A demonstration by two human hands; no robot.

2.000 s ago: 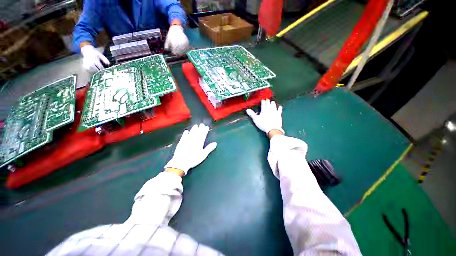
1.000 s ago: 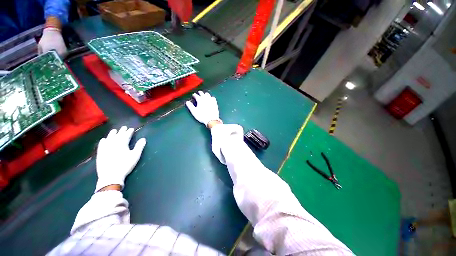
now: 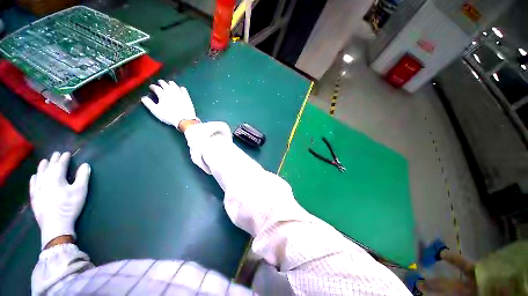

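Observation:
My left hand [image 3: 58,195], in a white knitted glove, rests flat on the dark green bench [image 3: 145,191] with the fingers apart and nothing in it. My right hand [image 3: 171,104], in a white glove, also rests on the bench with fingers spread, near the front corner of a red carrier [image 3: 87,118]. A green circuit board [image 3: 72,49] lies raised on that carrier, solder side up. A black brush-like block [image 3: 249,134] lies right of my right forearm. Side cutters [image 3: 329,156] with black handles lie spread in a V on the lighter green mat.
Another red carrier [image 3: 10,147] is cut off at the left edge. Yellow tape [image 3: 299,122] separates the bench and the lighter green mat [image 3: 359,199]. A red post [image 3: 222,26] stands at the far edge. A person's blue-gloved hand [image 3: 433,253] shows at the lower right.
The view has swung to the right, so the boards and bench shift left in the picture. The person in blue opposite has left the view. Both my hands stay on the bench, empty.

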